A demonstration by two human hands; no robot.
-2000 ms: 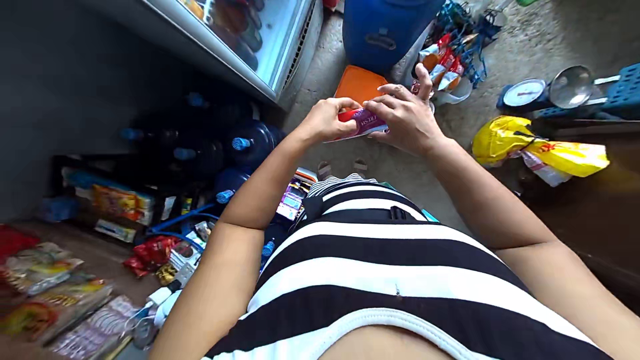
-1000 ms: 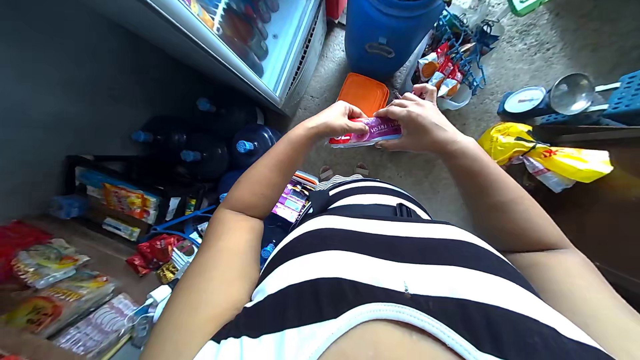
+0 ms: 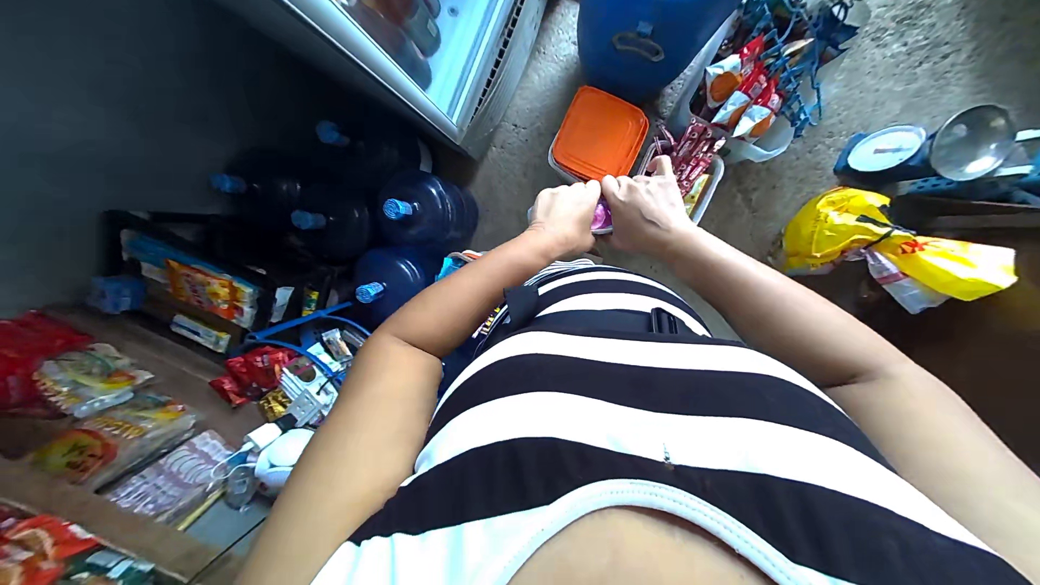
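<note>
Side by side in front of my waist, my left hand (image 3: 567, 214) and my right hand (image 3: 647, 203) grip a small purple plastic packet (image 3: 601, 217). Both fists cover most of it, and only a purple piece shows between them. Just beyond the hands is a plastic container with an orange lid (image 3: 602, 132). Beside it, partly behind my right hand, an open container (image 3: 717, 180) holds dark red sachets (image 3: 697, 149).
A blue plastic drum (image 3: 650, 32) and a glass-door display cooler (image 3: 479, 73) stand ahead. Large blue water jugs (image 3: 426, 207) are at left. At right are a weighing scale (image 3: 886, 149) and a tied yellow plastic bag (image 3: 902, 248). Snack packs (image 3: 89, 378) lie on a wooden shelf.
My hands have closed into fists around the packet, which was stretched out between my fingertips and showed much more of its purple and red face. The container of sachets has come into sight.
</note>
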